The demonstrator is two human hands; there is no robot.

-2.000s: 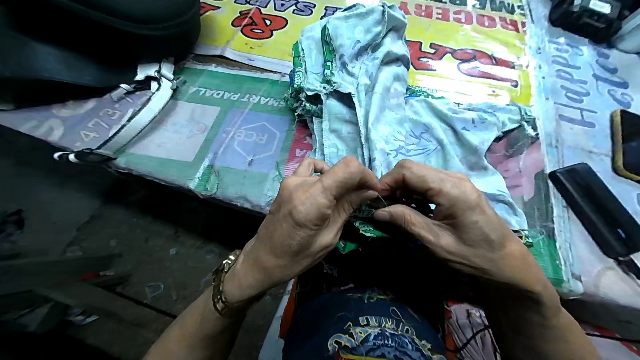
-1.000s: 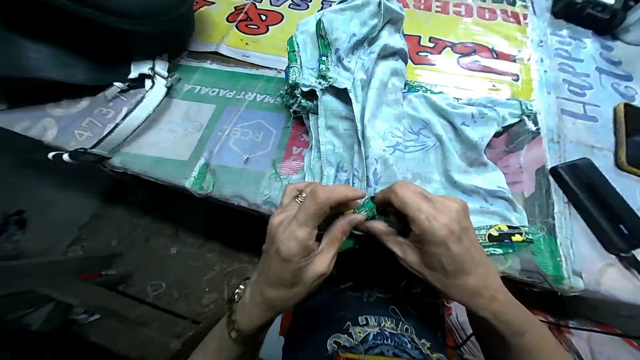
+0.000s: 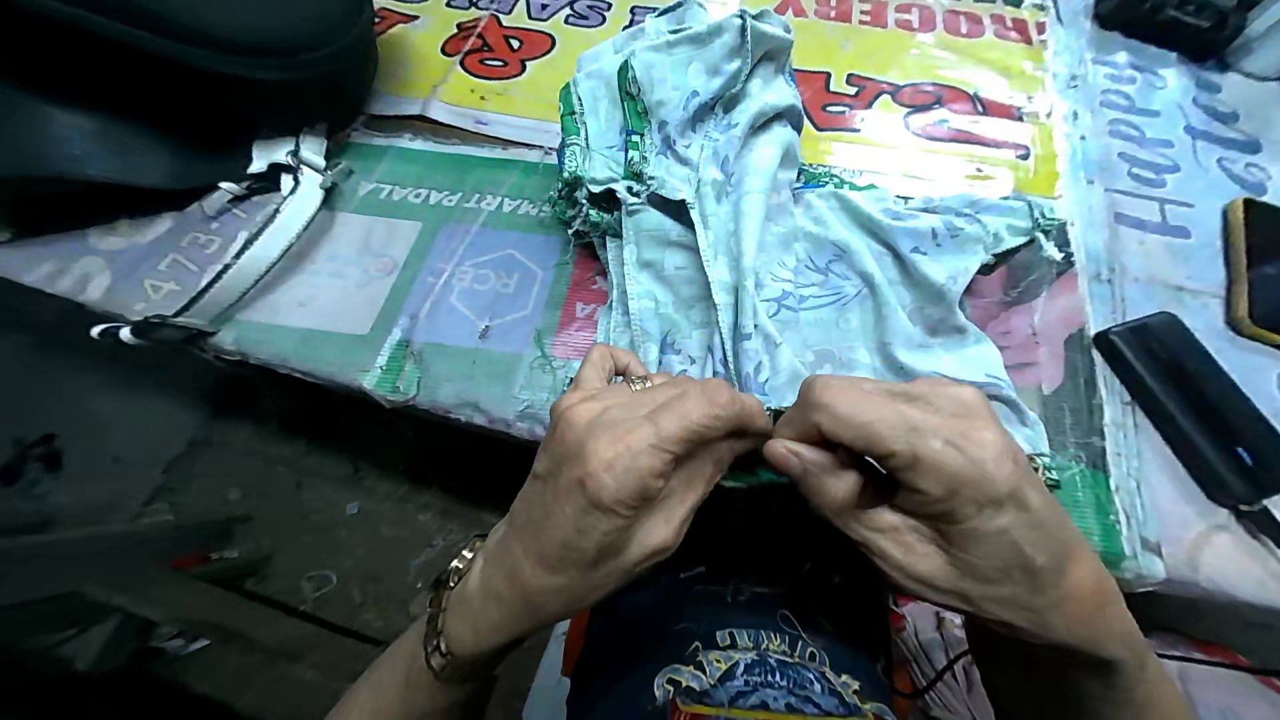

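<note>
A pale blue-green printed garment [image 3: 830, 270] with green, frayed edges lies spread over the table's front part. At its near edge my left hand [image 3: 650, 460], with a ring and a metal bracelet, pinches the hem between thumb and fingertips. Touching or almost touching it, my right hand [image 3: 890, 480] has thumb and index finger pressed together at the same edge. The cloth between the fingertips is mostly hidden, and whether a thread or a needle is held there cannot be told.
Printed plastic sheets [image 3: 490, 290] cover the table. A black bag [image 3: 180, 90] with a white strap [image 3: 260, 250] is at the left. To the right lie a black rectangular device [image 3: 1190, 400] with a cable, a phone [image 3: 1255, 270] and a dark object [image 3: 1170, 25].
One second ago green trim showed between my fingertips; now the fingers mostly cover it. My hands stay close together at the garment's near edge.
</note>
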